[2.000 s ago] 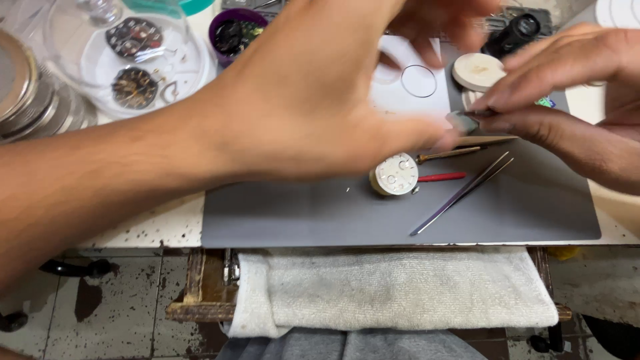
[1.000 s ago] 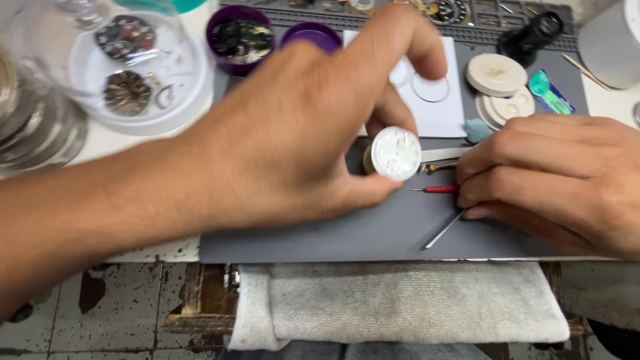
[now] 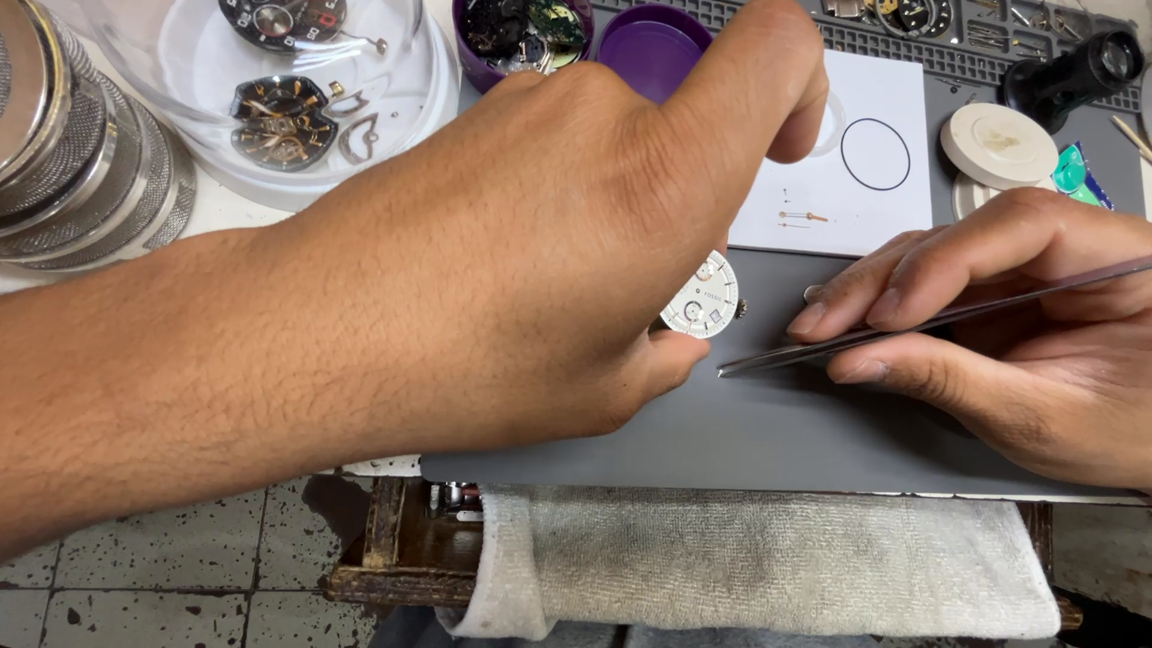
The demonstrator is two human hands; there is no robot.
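My left hand [image 3: 630, 207] holds a white watch dial with its movement [image 3: 706, 297] by the edge, low over the grey mat [image 3: 585, 468]; part of the watch is hidden behind the hand. The crown shows at the dial's right side. In my right hand [image 3: 981, 333] is a pair of metal tweezers [image 3: 810, 349], its tips pointing left, just below and right of the dial. Watch hands [image 3: 801, 216] and a black ring gasket [image 3: 875, 154] lie on a white paper [image 3: 886, 211] beyond.
A clear-domed tray [image 3: 306, 193] with watch dials and parts stands at the left, beside stacked metal mesh baskets [image 3: 117, 171]. Farther back are purple containers [image 3: 652, 45], a black loupe [image 3: 1071, 76] and round cream lids [image 3: 999, 144]. A towel [image 3: 765, 558] hangs over the drawer at the front.
My left hand has taken hold of the watch, which lay on the mat two seconds ago. My right hand has picked up the tweezers, which were lying on the mat.
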